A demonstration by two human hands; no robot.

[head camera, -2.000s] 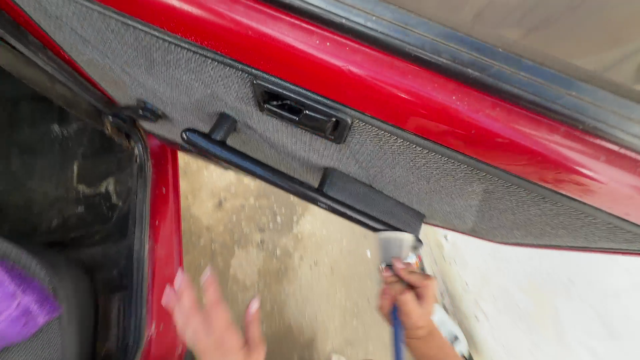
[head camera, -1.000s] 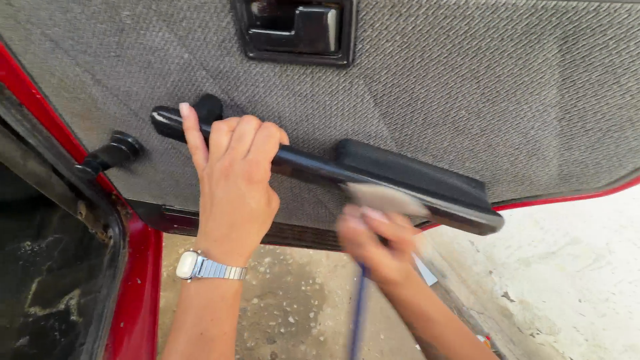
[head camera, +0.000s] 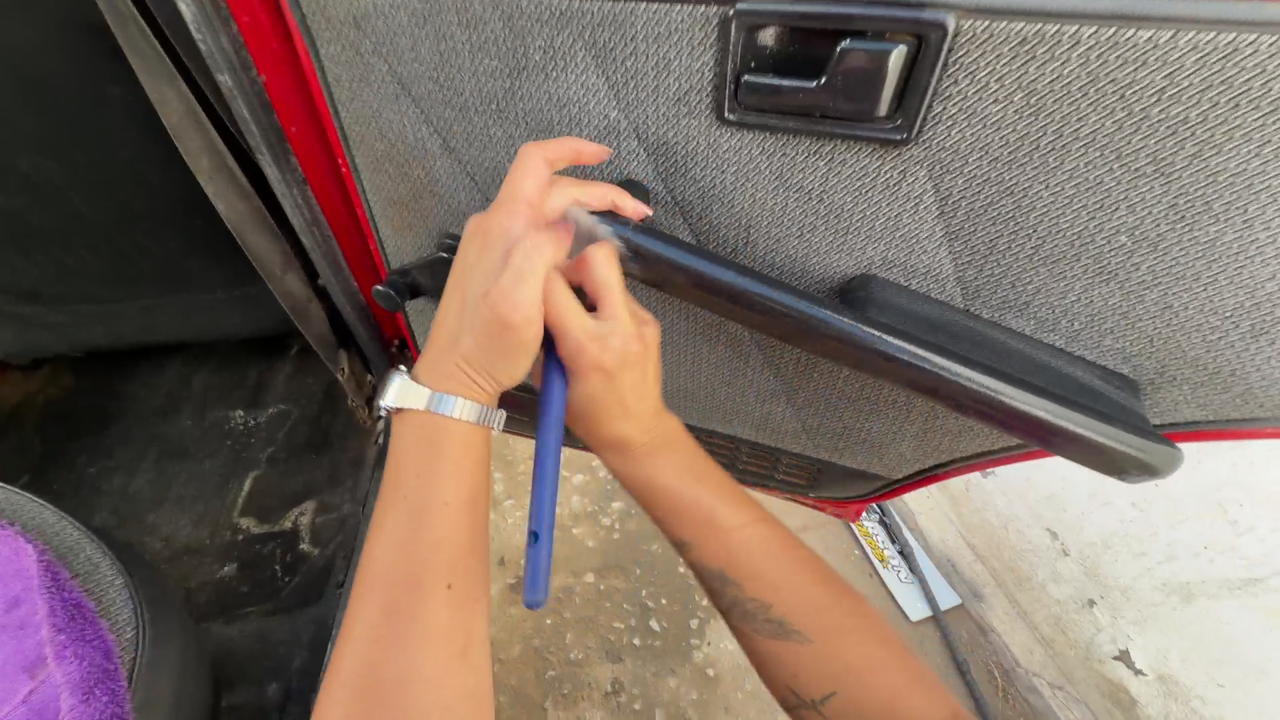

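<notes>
A blue-handled brush is gripped in my right hand, its handle pointing down and its blurred pale bristles against the upper left end of the black door pull handle. My left hand, with a metal watch on the wrist, is at that same end, fingers curled over it and partly hiding it. Whether its fingers grip the handle cannot be told. Both belong to the grey fabric door panel of a red car door, with a black inner door latch above.
A black window crank sticks out left of my left hand. The car's dark floor and a purple cloth on the seat are at lower left. A card with writing and a thin dark cable lie on the ground.
My right hand has carried the brush from the lower right part of the pull handle to its upper left end. My left hand's fingers have lifted and shifted there. The view is closer than at first.
</notes>
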